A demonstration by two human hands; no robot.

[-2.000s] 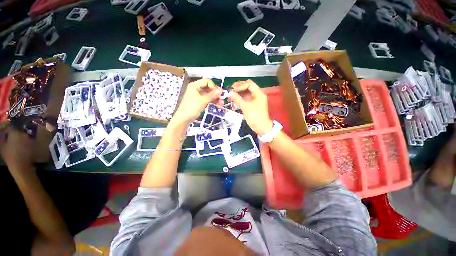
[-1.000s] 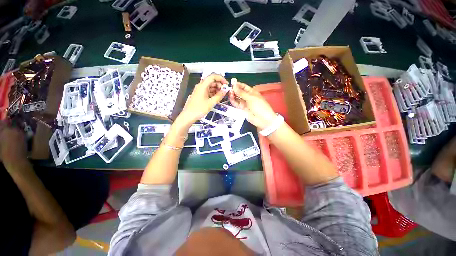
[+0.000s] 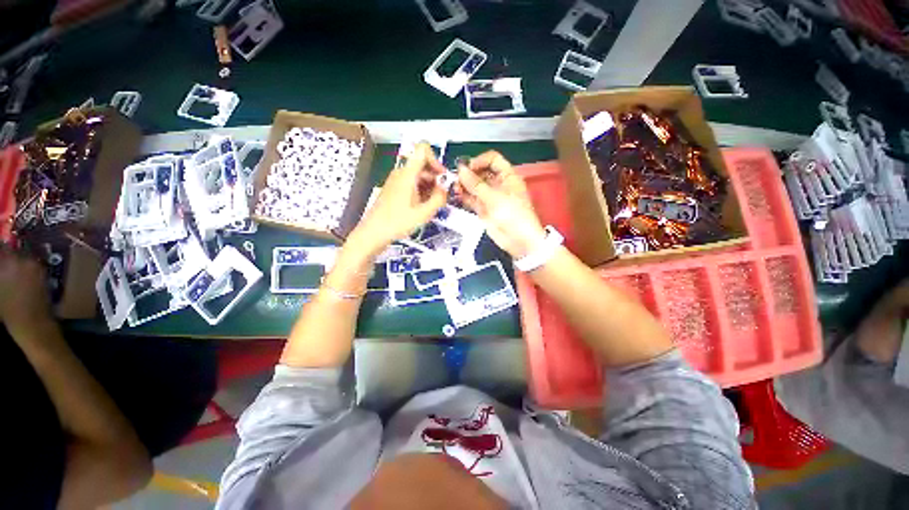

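My left hand [image 3: 411, 199] and my right hand [image 3: 498, 204] meet in front of me above the bench. Their fingertips pinch a small white round part [image 3: 446, 181] between them; its detail is too small to tell. Several white housing frames [image 3: 480, 294] lie below and behind my hands, partly hidden by them. A shallow cardboard box [image 3: 367, 184] full of white round parts stands left of my left hand. A taller cardboard box [image 3: 573, 189] with amber-and-dark parts [image 3: 658, 179] stands right of my right hand.
A salmon-red compartment tray [image 3: 563, 349] holds tiny parts under my right forearm. White frames are heaped at left [image 3: 154, 204] and stacked in rows at far right [image 3: 847, 219]. Loose frames lie on the green belt [image 3: 339, 60] beyond the metal strip. Neighbours' arms show at both sides.
The frames on the far belt have shifted left. My hands stay together in nearly the same place, with the fingers slightly re-angled around the small part.
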